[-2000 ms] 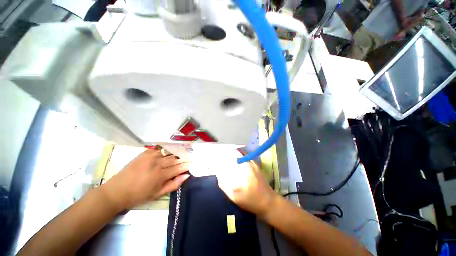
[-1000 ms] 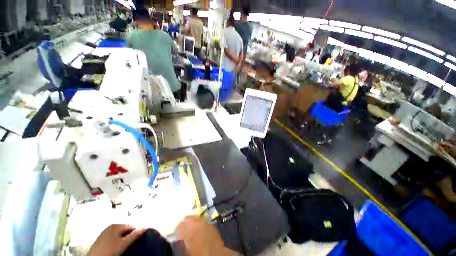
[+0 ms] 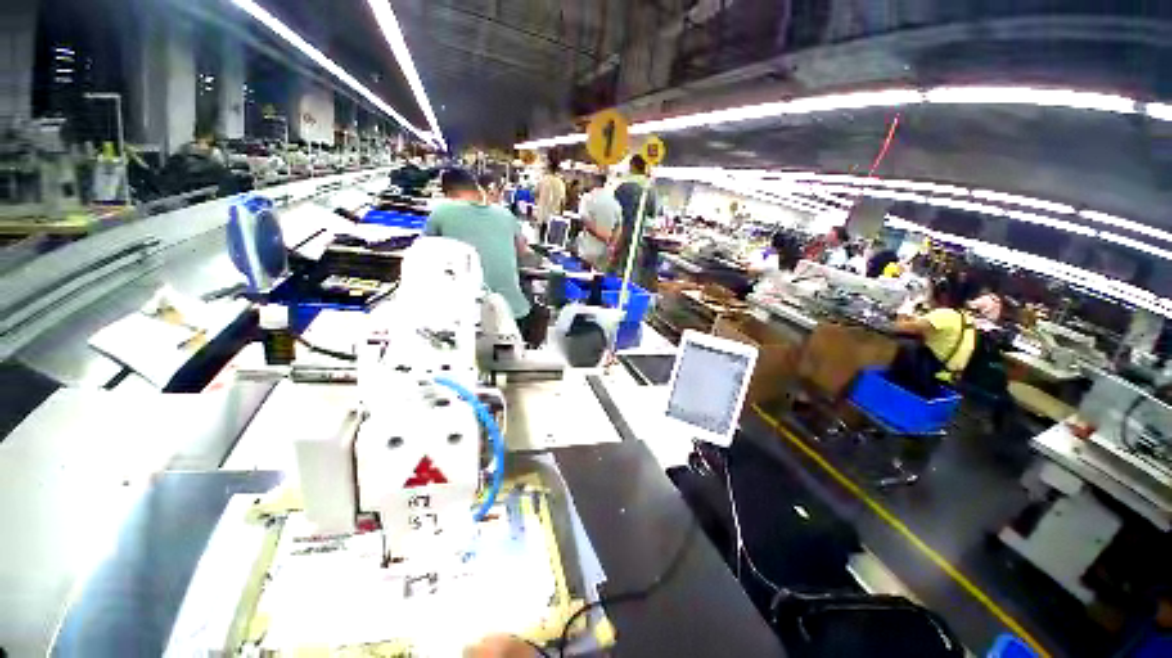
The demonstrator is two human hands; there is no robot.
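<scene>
The white sewing machine head (image 3: 418, 444) with its red three-diamond logo stands left of centre, with the blue air hose (image 3: 494, 450) curving down its right side. The pale template (image 3: 347, 598) with a yellow-edged frame lies beneath it. A small part of one hand, which looks like my right hand (image 3: 504, 647), shows at the bottom edge, cut off; its fingers and anything in it are hidden. My left hand is not in view. The fabric piece at the template is out of view.
A tablet (image 3: 710, 386) stands right of the machine. Dark fabric (image 3: 861, 626) is heaped below it at lower right. A black cable (image 3: 630, 595) crosses the grey plate (image 3: 643, 514). A blue bin (image 3: 904, 401) stands across the aisle. Several people are further back.
The view has tilted up from the close work to the factory floor. My left hand and the dark fabric piece have left the picture; my right hand has dropped to the bottom edge.
</scene>
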